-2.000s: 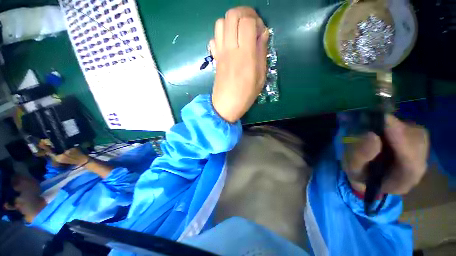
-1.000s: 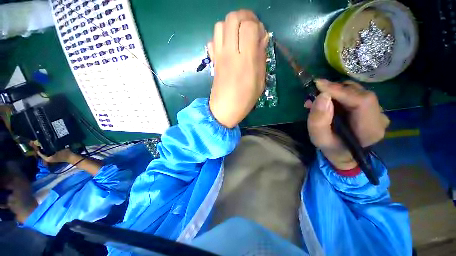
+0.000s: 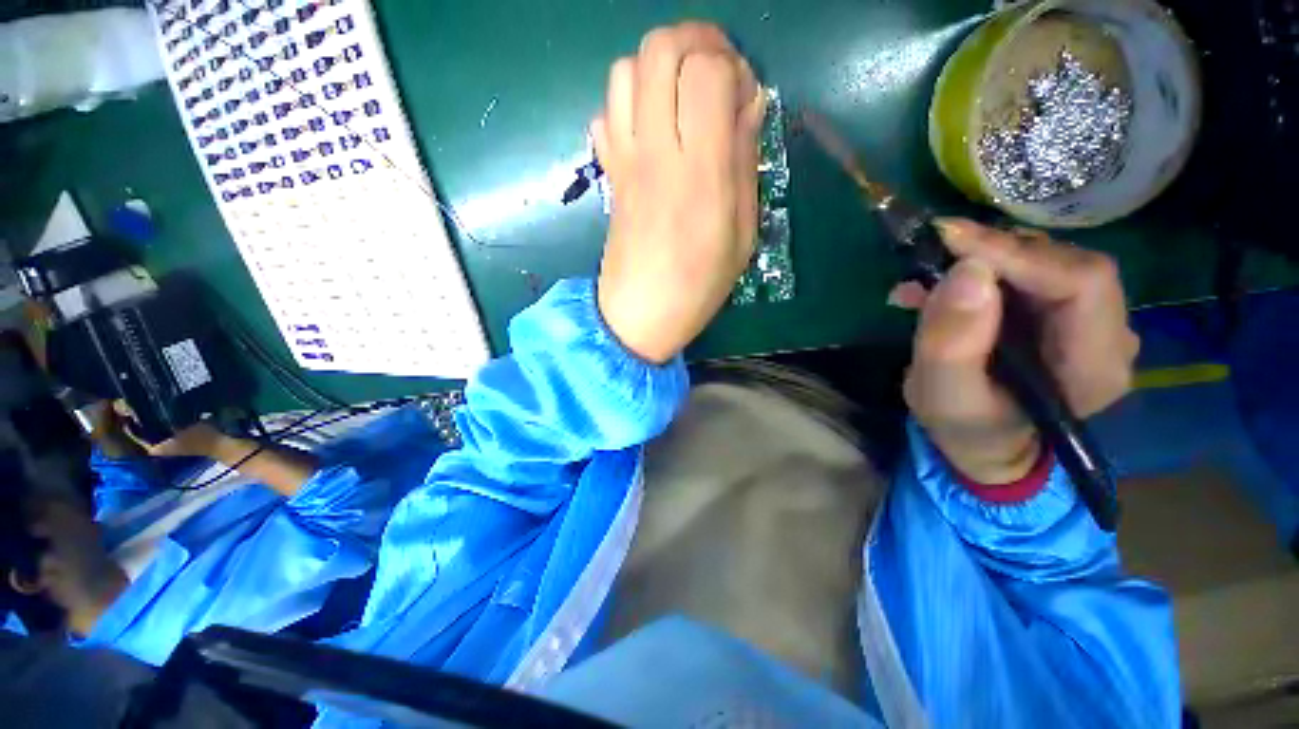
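My left hand [image 3: 681,192] lies palm down over a green and silver circuit board panel [image 3: 772,235], covering its left part. Its fingers are bent and the fingertips are hidden, so its grip cannot be told. A small dark component [image 3: 580,182] sticks out at the hand's left side. My right hand [image 3: 1019,342] is closed around the black handle of a soldering iron [image 3: 1047,413]. The iron's thin tip points up and left, a little right of the panel and apart from it.
A white sheet [image 3: 371,271] with rows of dark components lies at the left. A yellow-green round tub [image 3: 962,128] with silvery crinkled scraps stands at the upper right. Another person in a blue smock [image 3: 257,548] handles a black device [image 3: 150,363] at the far left. A thin wire crosses the sheet.
My right hand has brought the iron from below the tub up and left to the panel's right side, then shifted slightly right. My left hand has hardly moved.
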